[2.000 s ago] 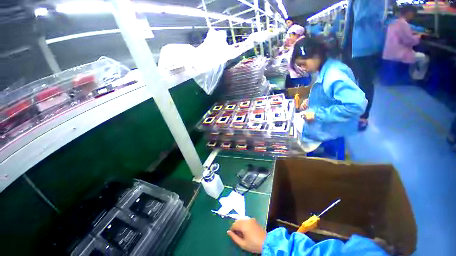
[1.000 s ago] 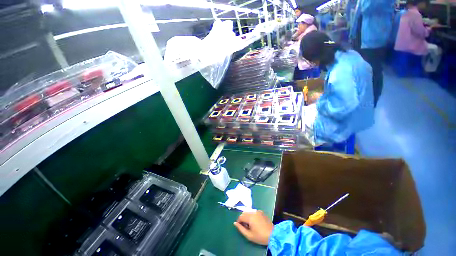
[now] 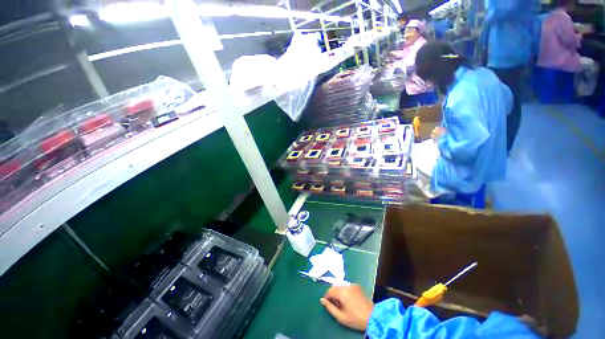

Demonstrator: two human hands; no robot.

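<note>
My right hand [image 3: 348,306] rests on the green mat near the bottom, fingers curled, in a blue sleeve. Nothing shows in it, but the inside of its fingers is hidden. My left hand is out of the picture. A crumpled white wipe [image 3: 326,263] lies just beyond my right hand, with a thin tool [image 3: 312,275] at its left side. A white bottle [image 3: 301,240] with a shiny metal top stands behind the wipe. At the lower left, stacked clear blister trays [image 3: 255,281] hold black rectangular units [image 3: 188,299].
An open brown carton [image 3: 477,242] stands at right, with a yellow-orange screwdriver [image 3: 434,293] at its near edge. A dark item in a clear bag [image 3: 355,230] lies behind the wipe. Red-and-black unit trays [image 3: 351,159] are stacked beyond. A white post [image 3: 242,142] rises left. A blue-smocked person [image 3: 472,132] sits ahead.
The view has shifted, so the bench things sit further right in the picture. My right hand stays by the wipe with its fingers still curled.
</note>
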